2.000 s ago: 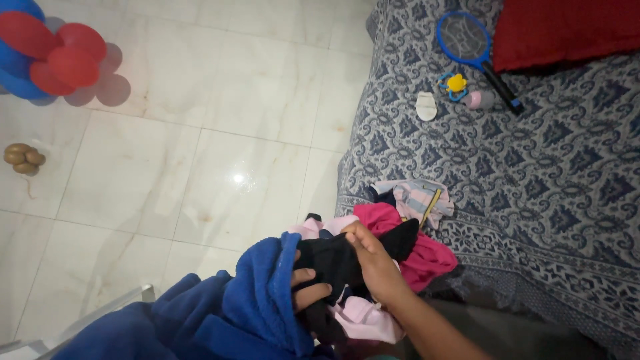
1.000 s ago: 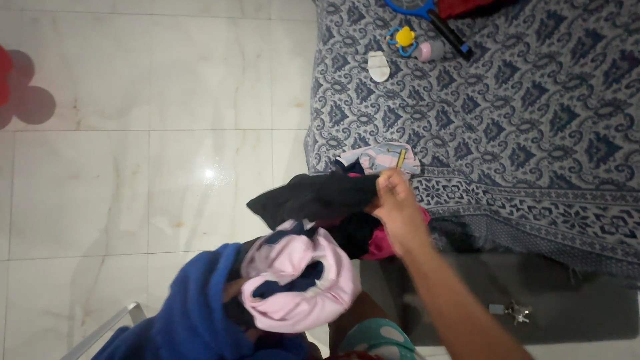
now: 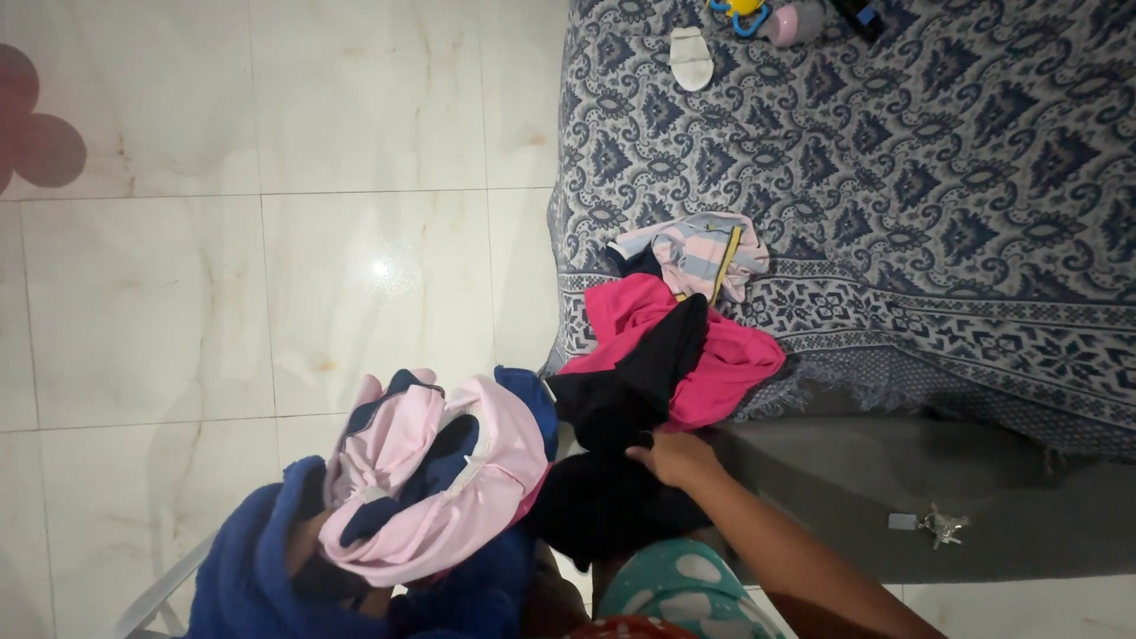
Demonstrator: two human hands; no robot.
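My right hand (image 3: 679, 459) grips a black cloth garment (image 3: 612, 497), which reaches up over a bright pink garment (image 3: 732, 359) at the bed's edge. Just above lies a striped pink and grey garment (image 3: 710, 248) with a yellow trim. My left hand (image 3: 342, 559) is mostly hidden under a light pink and navy garment (image 3: 479, 524) and a blue fleecy cloth (image 3: 240, 568); its fingers cannot be made out. The pink and navy garment sits bunched over that arm, left of the black one.
A patterned bedspread (image 3: 852, 160) bears a white pad-like item (image 3: 690, 59), a pink-capped bottle (image 3: 790, 24) and a yellow and blue toy (image 3: 741, 11). Keys (image 3: 942, 525) lie on the grey bed base (image 3: 825, 497). Red balloons (image 3: 44, 149) are at far left, over tiled floor (image 3: 373, 302).
My right hand has come down from the bed's edge with the black garment. The pink and navy garment now lies higher over my left arm. More of the bright pink garment shows.
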